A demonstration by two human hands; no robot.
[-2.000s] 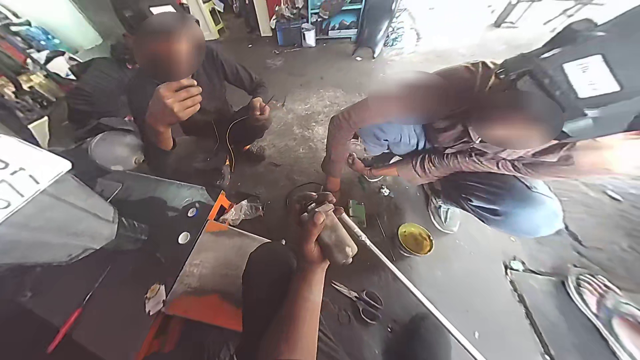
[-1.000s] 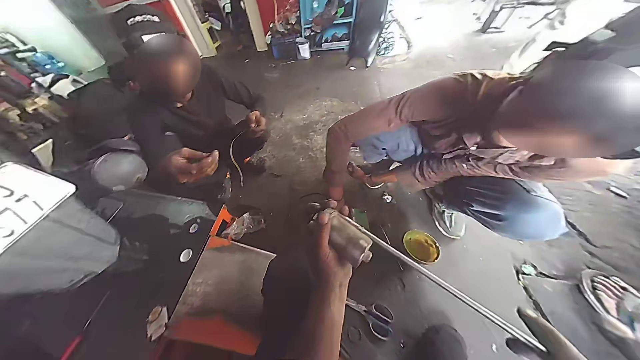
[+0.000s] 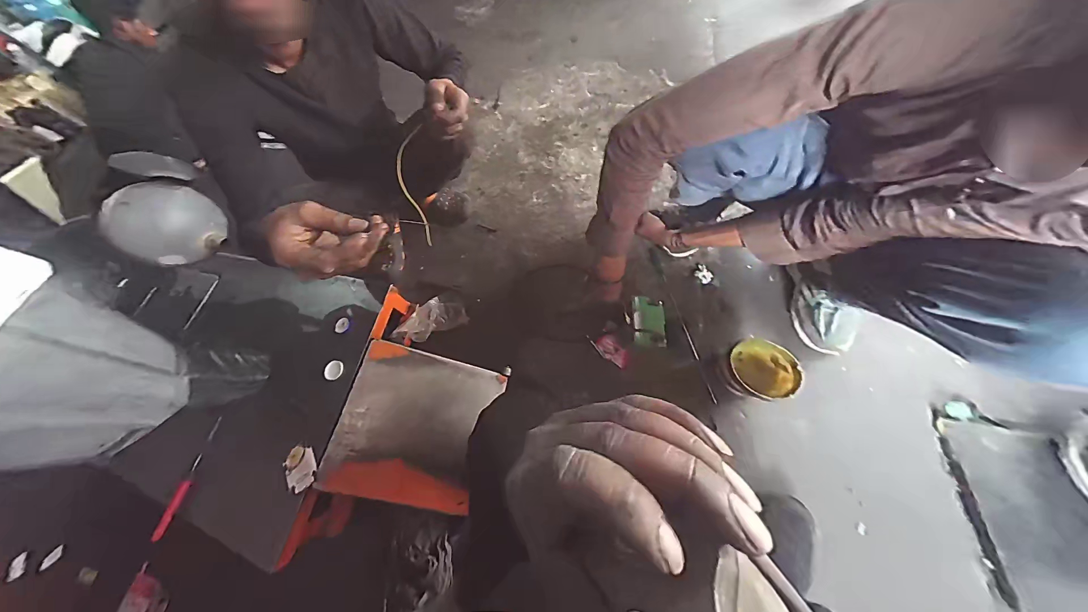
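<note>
Large in the lower middle is my left hand, its fingers curled downward over a pale metal cylinder. Most of the cylinder is hidden by the hand or cut off by the bottom edge. A thin metal rod runs from beside the fingertips toward the lower right. My right hand is out of view. Beyond my left hand lie a green box and a small pink packet. A round tin of yellow substance stands to their right.
One co-worker's hands are at the upper left, with a thin yellow wire. Another co-worker crouches right, sleeves reaching toward the floor. An orange-edged metal panel, crumpled plastic and a red-handled screwdriver lie left.
My left hand, lower than before, now covers much of the cylinder. My right hand, at the rod a second ago, is out of view. The view has tipped downward.
</note>
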